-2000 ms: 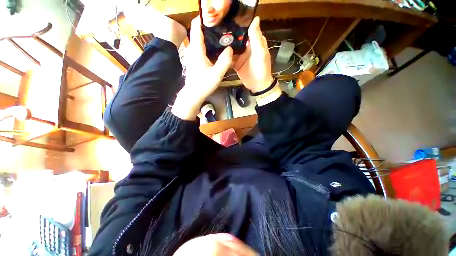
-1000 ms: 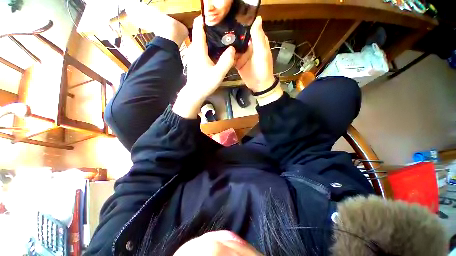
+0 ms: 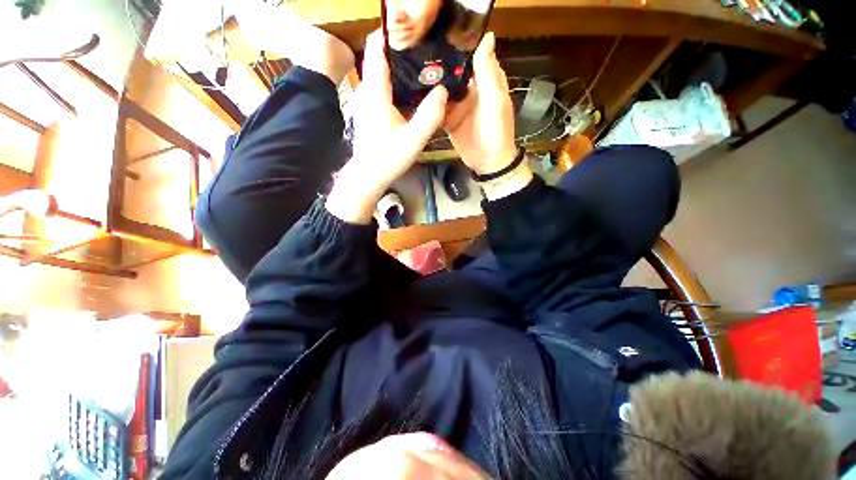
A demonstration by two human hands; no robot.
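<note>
A dark smartphone [image 3: 434,47] is held upright at the top middle, its upper end cut off by the picture's edge. Its bright screen shows part of a face above a round white shutter button with small red marks. My left hand [image 3: 389,141] grips the phone's left side and lower end, the thumb close to the shutter button. My right hand [image 3: 483,122] grips its right side and lower end. A thin black wristband [image 3: 499,168] is on my right wrist. The fingers behind the phone are hidden.
A wooden table [image 3: 582,21] runs across the top. White cables [image 3: 574,117] and a white box with a plastic bag [image 3: 671,122] lie under it. Wooden chairs [image 3: 117,169] stand at the left. A red bag or bin [image 3: 777,352] is at the right, a grey-blue keypad [image 3: 94,433] at the lower left.
The phone and both hands have shifted slightly to the right in the picture. The grip and the kind of screen look the same.
</note>
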